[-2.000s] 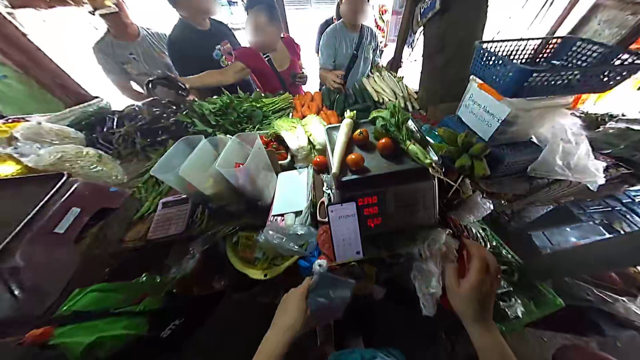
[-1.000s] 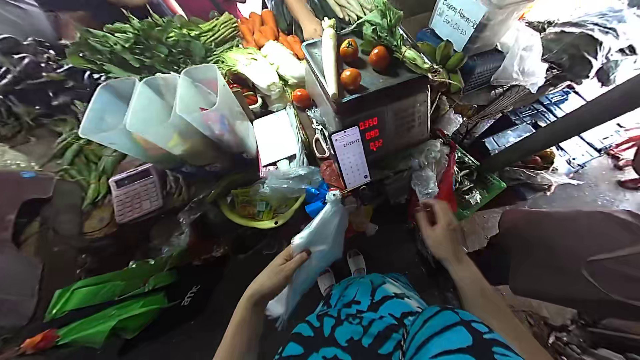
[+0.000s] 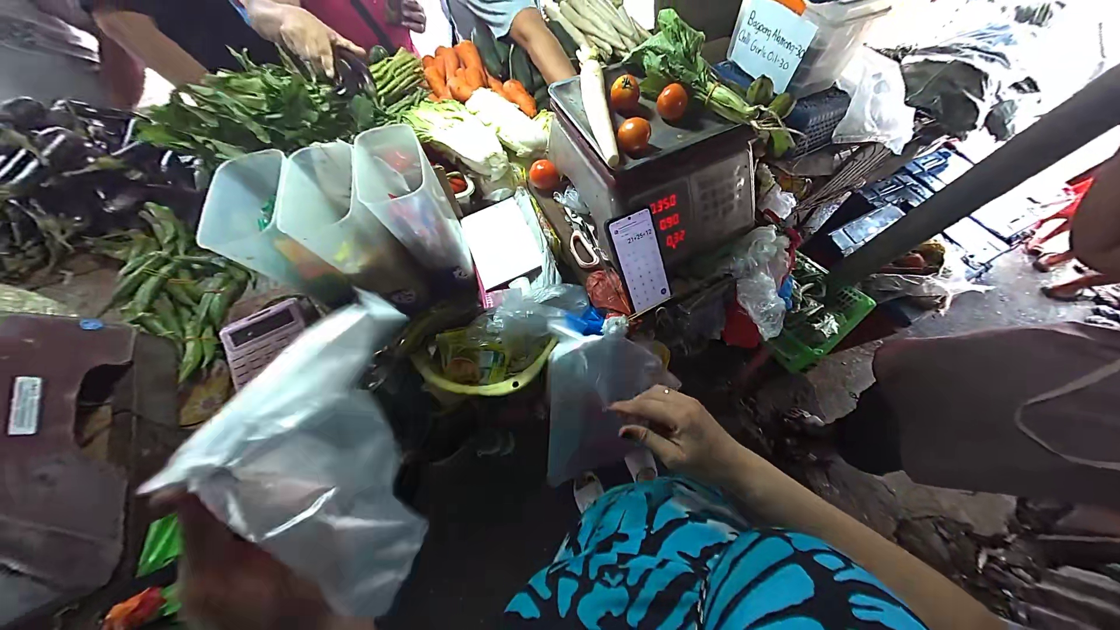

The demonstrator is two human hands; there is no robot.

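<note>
My left hand [image 3: 236,560], dark and blurred at the lower left, grips a translucent plastic bag [image 3: 315,464] that hangs open above it. My right hand [image 3: 678,429] is beside hanging clear plastic bags [image 3: 595,394] below the phone; its fingers are bent and whether it pinches the plastic is unclear. A smartphone [image 3: 640,261] with a calculator on screen leans against a digital scale [image 3: 717,197]. On the scale's tray lie a white radish [image 3: 598,109], several tomatoes [image 3: 634,135] and leafy greens [image 3: 687,52]. A yellow-rimmed basket [image 3: 490,387] stands between my hands.
Clear plastic bins [image 3: 254,210], a pink calculator [image 3: 262,337] and green pods [image 3: 179,289] are on the left. Carrots [image 3: 464,70] and cabbages [image 3: 459,131] lie behind. Other people's hands [image 3: 306,31] reach over the vegetables. A dark pole [image 3: 980,179] slants across the right, above a green crate [image 3: 822,328].
My left hand has moved left with the plastic bag, which is now spread wider. My right hand has moved from beside the crumpled plastic on the right to the hanging bags.
</note>
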